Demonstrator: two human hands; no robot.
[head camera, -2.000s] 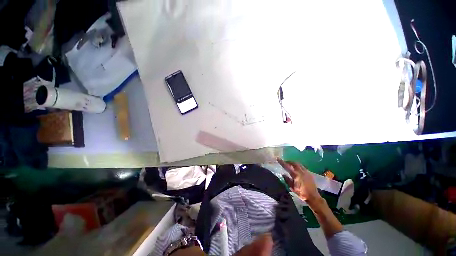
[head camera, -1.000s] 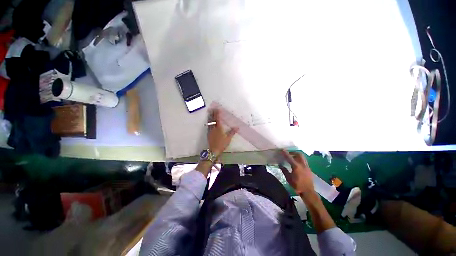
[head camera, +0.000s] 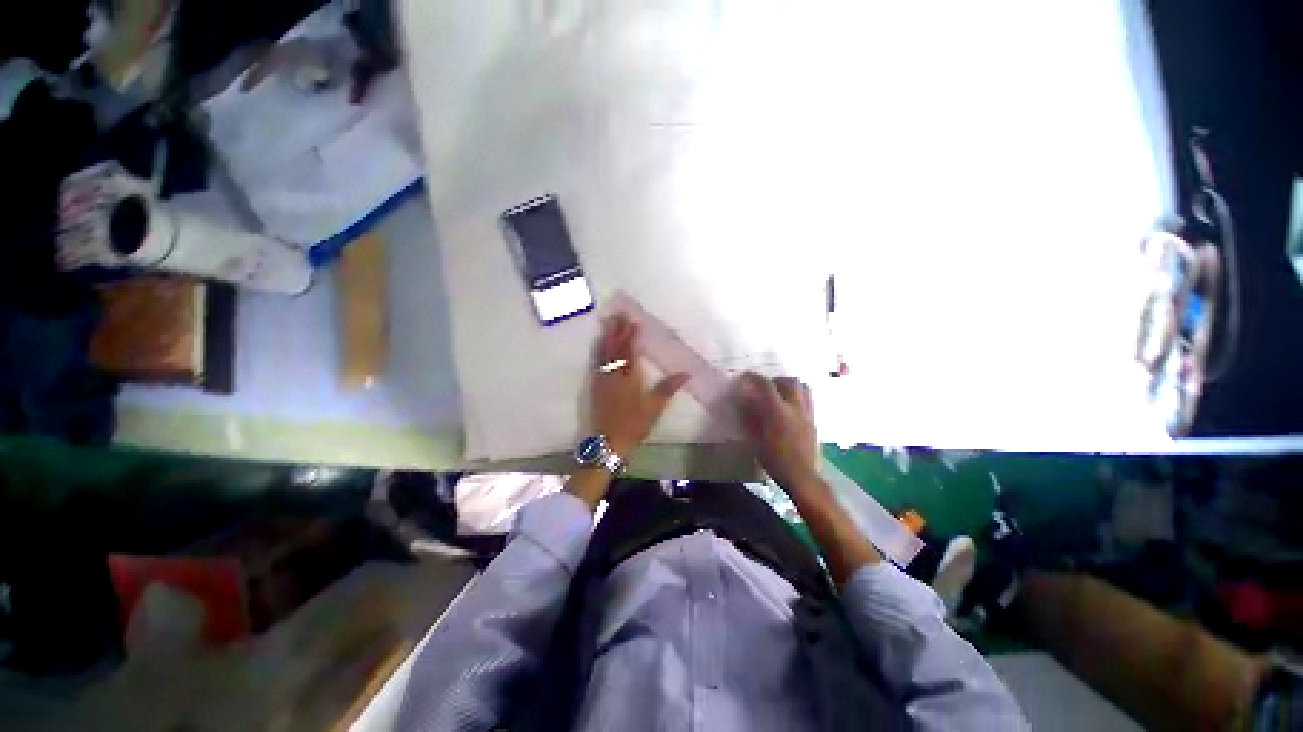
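The pattern ruler (head camera: 683, 352) lies slantwise on the pattern paper (head camera: 572, 143) and runs past the table's front edge at its lower right. My left hand (head camera: 629, 393) lies on the paper at the ruler's upper left end, with a short white stick, perhaps a cigarette, between its fingers. My right hand (head camera: 779, 422) is on the ruler near the table edge, its fingers bent over it. The phone (head camera: 549, 259) lies on the paper above my left hand. A dark pen (head camera: 833, 326) lies on the paper to the right of my right hand.
Left of the paper are a wooden strip (head camera: 363, 310), a white bottle (head camera: 215, 250), a brown box (head camera: 150, 332) and papers with a blue edge (head camera: 317, 165). A looped band (head camera: 1180, 336) lies at the paper's right end, beside black fabric (head camera: 1257, 258). Scraps lie below the table.
My left hand came onto the paper and ruler. The ruler's upper end turned up and right. My right hand moved left and up along the ruler, onto the paper. The view shifted slightly.
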